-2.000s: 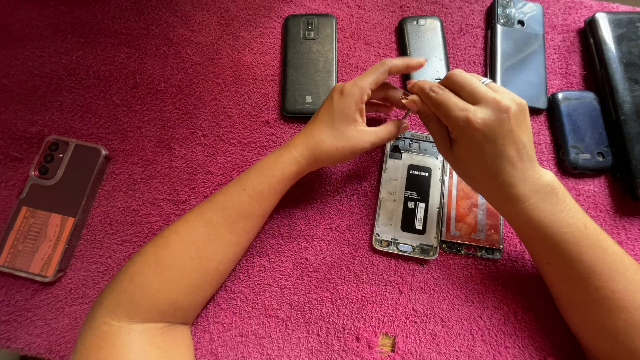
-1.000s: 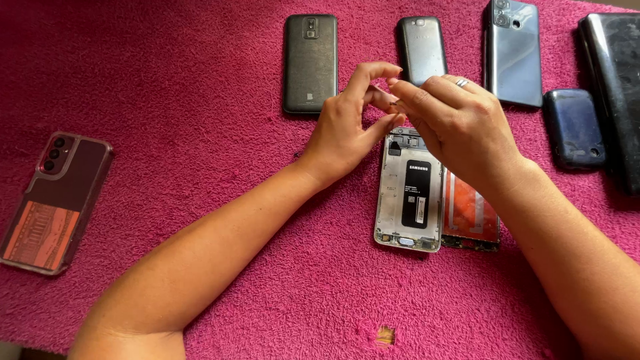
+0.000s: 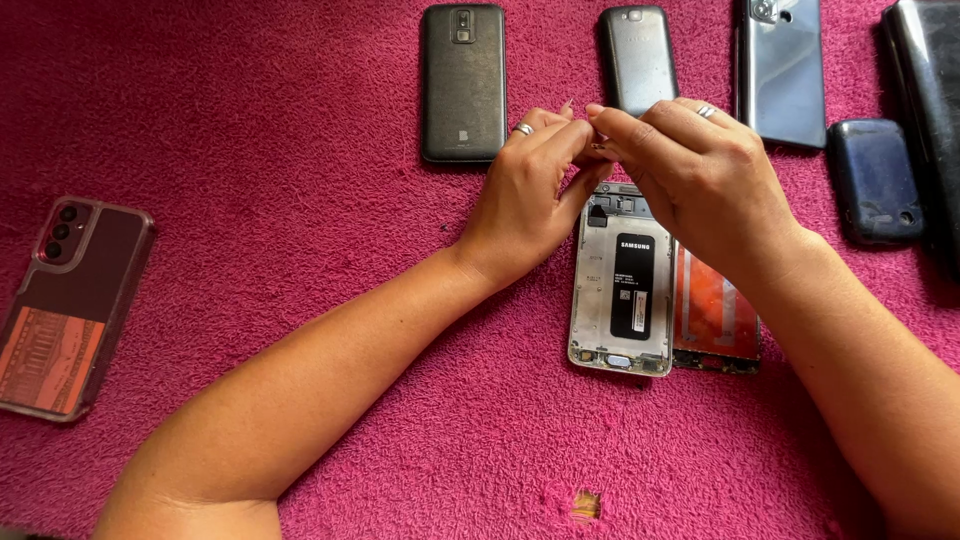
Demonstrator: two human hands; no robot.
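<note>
My left hand [image 3: 536,191] and my right hand [image 3: 697,176] meet above the top end of an opened Samsung phone frame [image 3: 592,300]. Pinched between the fingertips is a tiny part [image 3: 598,146] with small metallic spots, mostly hidden by the fingers; its kind cannot be told. The silver frame lies flat, its inner side up, with a black label on it. Against its right edge lies a phone screen panel with an orange-red back [image 3: 712,307], partly under my right hand and wrist. Each hand wears a ring.
A black phone [image 3: 463,90], a smaller dark phone [image 3: 639,60], a glossy blue-grey phone [image 3: 784,82], a small dark blue phone [image 3: 877,184] and a black case-like object [image 3: 930,112] lie along the back and right. A phone in a clear case [image 3: 75,300] lies left. The pink towel [image 3: 420,465] has a hole.
My left hand has turned and its fingers have curled in, so its ring now shows. The hands remain together over the top of the frame.
</note>
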